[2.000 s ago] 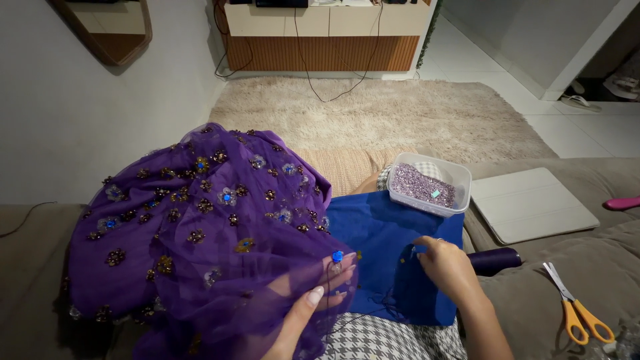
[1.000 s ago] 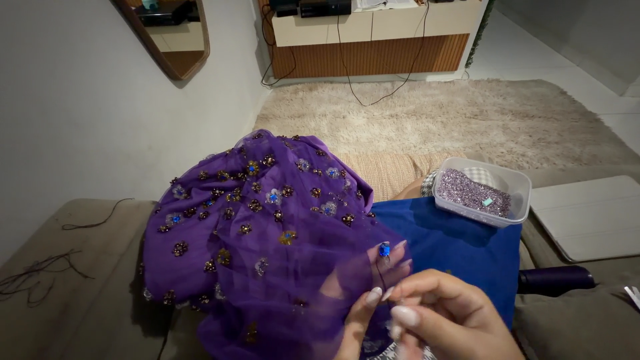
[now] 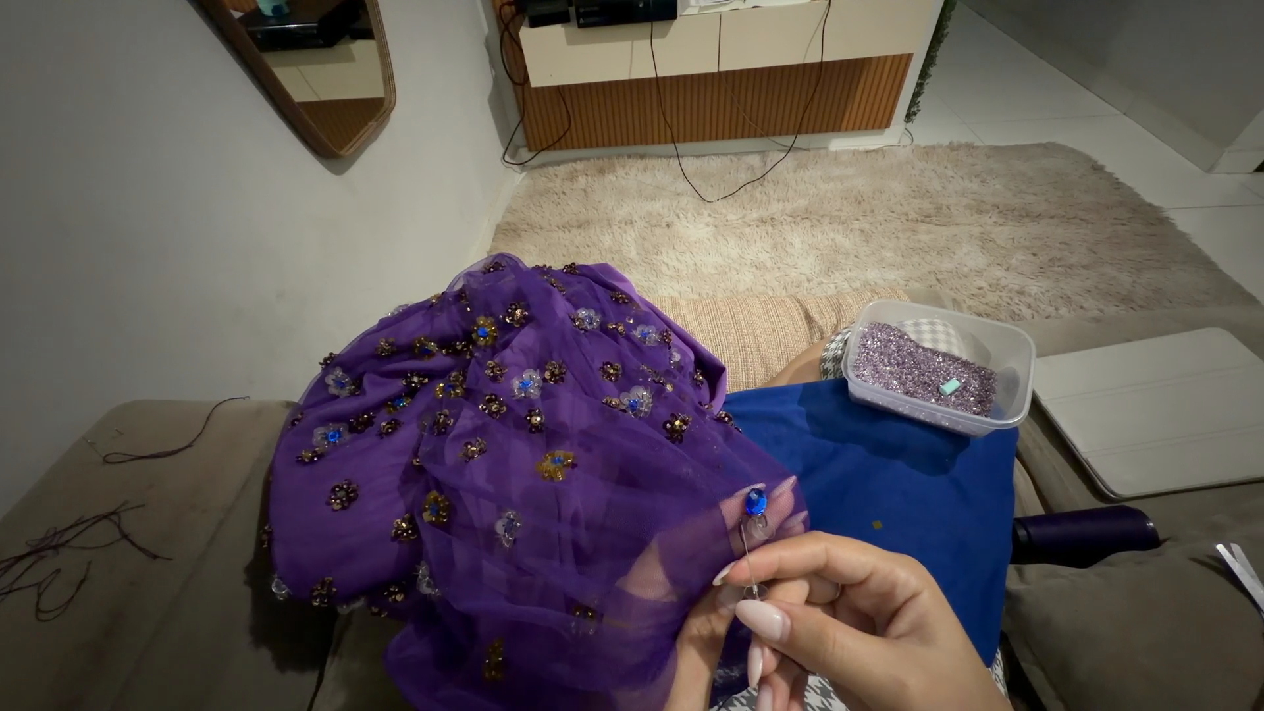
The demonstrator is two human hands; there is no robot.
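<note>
Purple tulle fabric [image 3: 612,494] with beaded flowers lies bunched over the lap and sofa. My left hand [image 3: 691,612] is under the sheer layer, fingers spread beneath it, holding the fabric near a blue faceted bead [image 3: 755,502]. Just below that bead is a clear sequin or petal. At the left fingertips, my right hand [image 3: 839,612] pinches a thin thread or needle, too fine to tell which, beside a small clear bead or sequin [image 3: 753,592]. Blue cloth [image 3: 918,533] lies under both hands.
A clear plastic container [image 3: 1007,395] of small lilac beads rests on the blue cloth. To its right are a flat pale case [image 3: 1165,415], a dark purple cylinder [image 3: 1086,533] and part of the scissors [image 3: 1239,575]. Dark threads [image 3: 79,553] lie on the sofa at left.
My right hand has come from the blue cloth on the right to my left fingertips beside the blue bead. The view has shifted left, so the scissors are mostly out of frame.
</note>
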